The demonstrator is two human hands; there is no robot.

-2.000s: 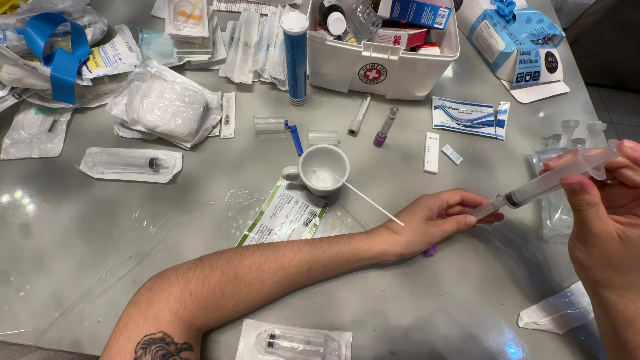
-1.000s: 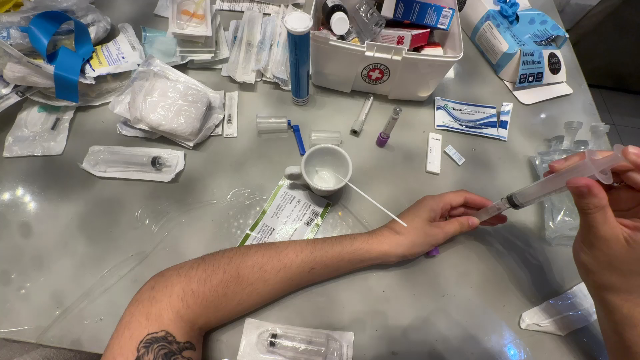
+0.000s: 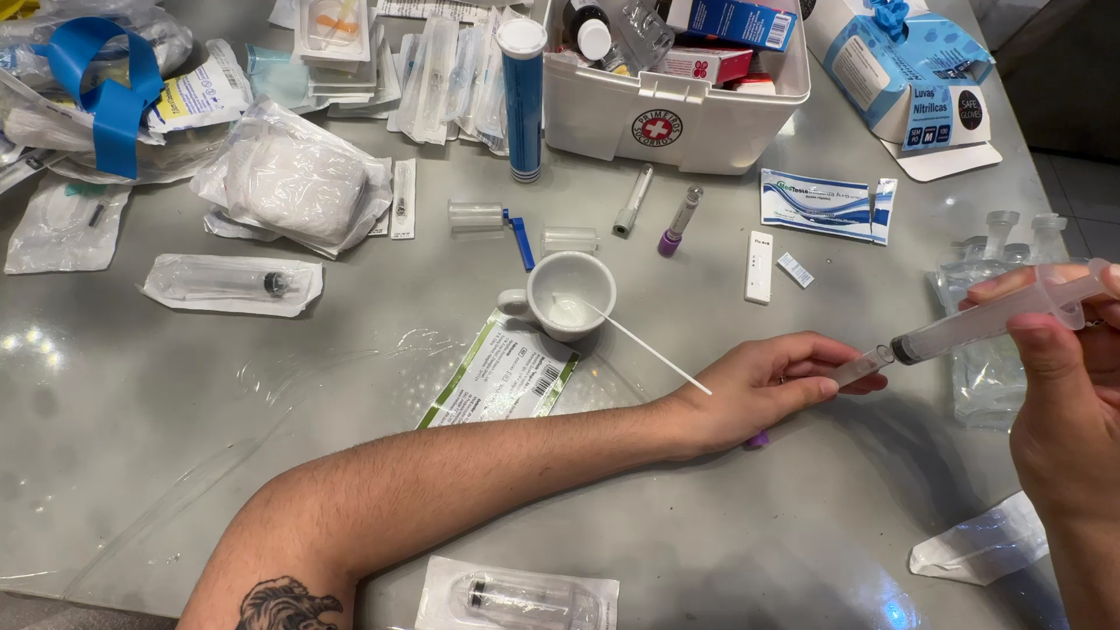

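Note:
My left hand point(image 3: 774, 385) pinches a small clear tube point(image 3: 862, 367) by its lower part, its open mouth towards the right. My right hand point(image 3: 1059, 367) holds a large plastic syringe point(image 3: 971, 325), whose dark-ringed end is at the tube's mouth; whether they touch I cannot tell. A purple cap point(image 3: 757, 439) shows below my left wrist. A white cup point(image 3: 570, 293) with a white stick point(image 3: 661, 352) leaning out stands left of that hand. Farther back lie a purple-capped tube point(image 3: 681, 221), another capped tube point(image 3: 634, 201) and a white test cassette point(image 3: 759, 267).
A white first-aid box point(image 3: 674, 122) stands at the back, beside a blue-capped-off glove box point(image 3: 910, 87) and a blue cylindrical container point(image 3: 523, 105). Wrapped syringes point(image 3: 232, 283) and gauze packs point(image 3: 297, 179) lie left. Clear plastic vials point(image 3: 989, 376) lie by my right hand; a packaged syringe point(image 3: 521, 595) lies in front.

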